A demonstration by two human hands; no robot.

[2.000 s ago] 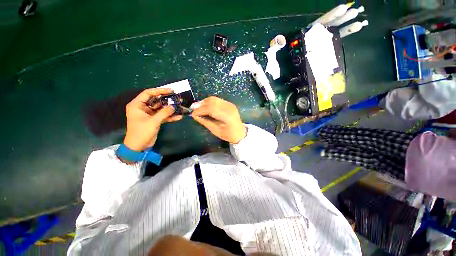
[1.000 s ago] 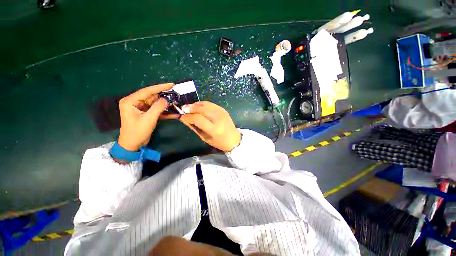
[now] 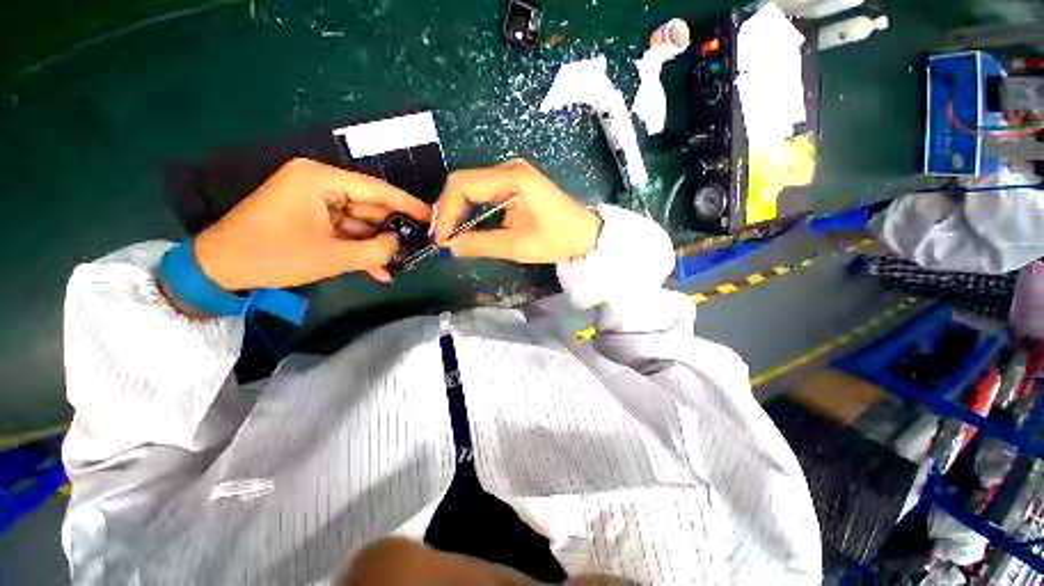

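My left hand (image 3: 300,229), with a blue wrist strap (image 3: 204,282), holds a small black unit (image 3: 408,236) between thumb and fingers. My right hand (image 3: 515,213) grips a slim, pale pen-length tool (image 3: 483,216) with its fingertips. The tool slants down to the unit, and the fingertips of both hands meet there. The fingers hide part of the unit, and what the tool tip touches cannot be made out. A white card strip (image 3: 387,134) lies on the black pad (image 3: 401,172) just beyond my hands.
Another black unit (image 3: 522,23) lies at the far bench edge of view. A syringe (image 3: 622,143) rests by white tissue (image 3: 578,85) and a roll (image 3: 670,37). The dispenser controller (image 3: 710,137) stands right, white bottles (image 3: 853,31) beyond. A blue box (image 3: 959,115) and a person's white sleeve (image 3: 962,238) are farther right.
My view has shifted, so the hands appear larger and the bench items higher. My hands are now nearer my body, off the pad's white strip. The slim tool now shows clearly in my right hand.
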